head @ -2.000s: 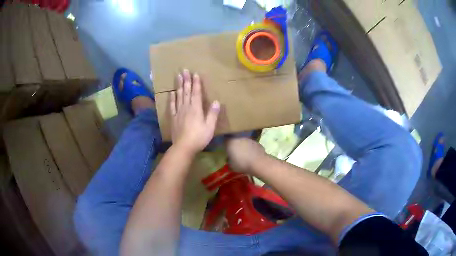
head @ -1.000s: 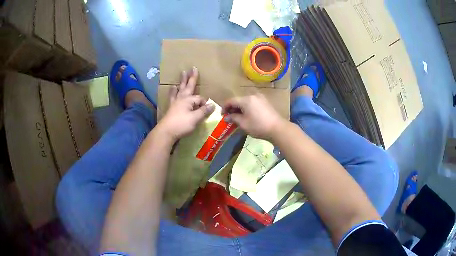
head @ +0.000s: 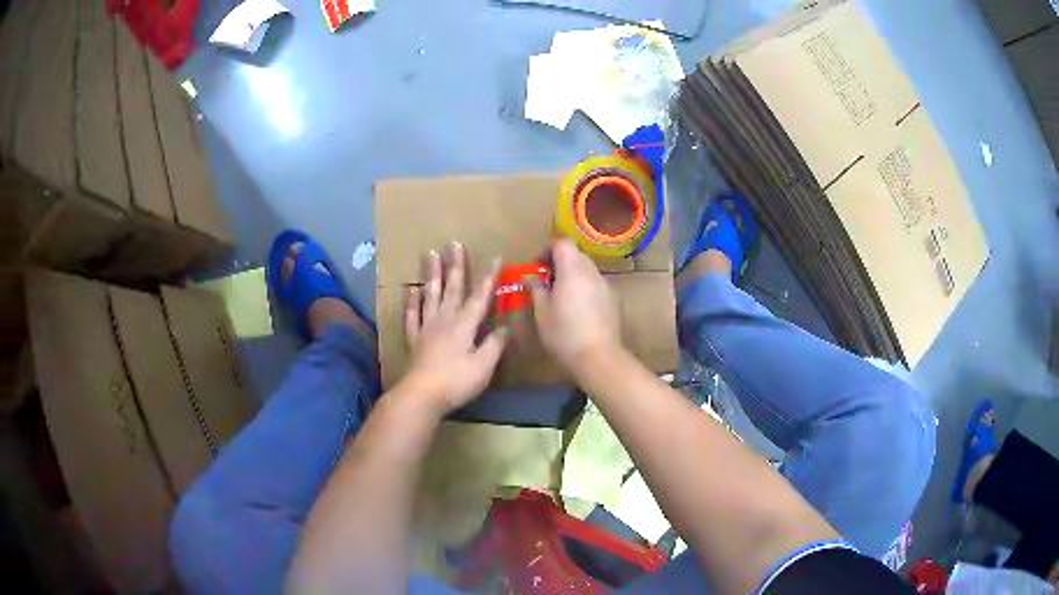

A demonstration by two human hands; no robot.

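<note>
A closed brown carton (head: 465,209) lies between the knees, its flaps meeting at a seam. A red label (head: 519,287) lies on its top across the seam, between my hands. My left hand (head: 451,331) rests on the carton with fingers spread, beside the label's left end. My right hand (head: 577,305) is at the label's right end, with its fingers over that end; whether it still grips the label is hidden. The tape dispenser (head: 609,209), with a yellow roll, orange core and blue handle, lies on the carton's far right part.
A flat carton stack (head: 859,151) stands at the right, made-up cartons (head: 128,384) at the left. Pale backing paper (head: 499,453) and a red plastic stool (head: 540,558) show below. Paper scraps (head: 581,81) lie ahead. Another person's foot (head: 979,453) shows at the right.
The red label has gone from between my hands, with its pale backing, onto the carton's top. My left hand has flattened onto the carton. The carton and dispenser appear lower in view.
</note>
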